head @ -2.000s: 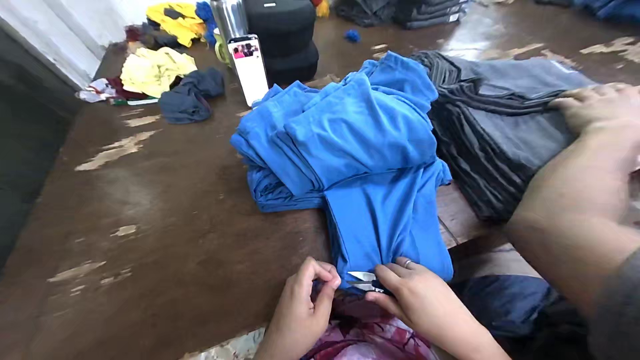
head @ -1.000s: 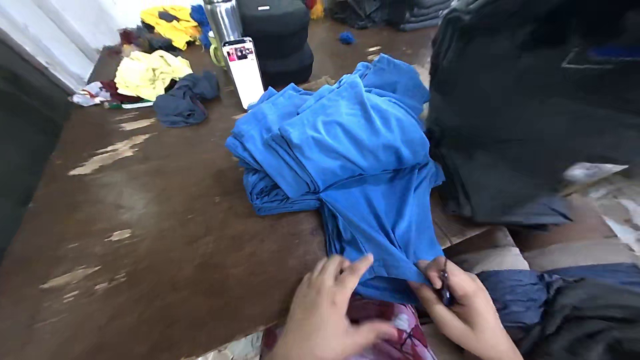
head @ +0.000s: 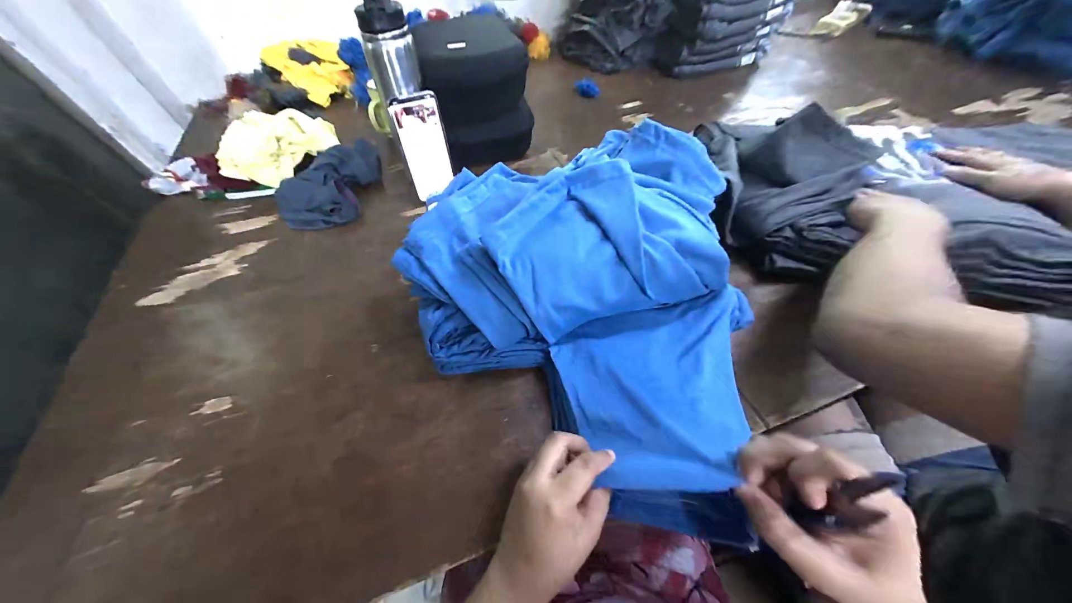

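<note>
A pile of folded blue cloth garments lies on the brown table, one part hanging toward me over the front edge. My left hand pinches the left corner of that part's lower edge. At its right corner, my right hand grips the edge between thumb and fingers. A dark, blurred tool, seen as small scissors or thread snips in the earlier views, is tucked in the same hand. Beneath the lifted edge a darker blue layer shows.
Another person's hands and forearm rest on grey garments at the right. Behind the blue pile stand a phone, a steel bottle and a black case. Yellow and dark scraps lie at the back left.
My left hand, off the cloth a second ago, now holds its edge. The black garment that covered the right side is gone from there, and the other person's hands are on the grey stack.
</note>
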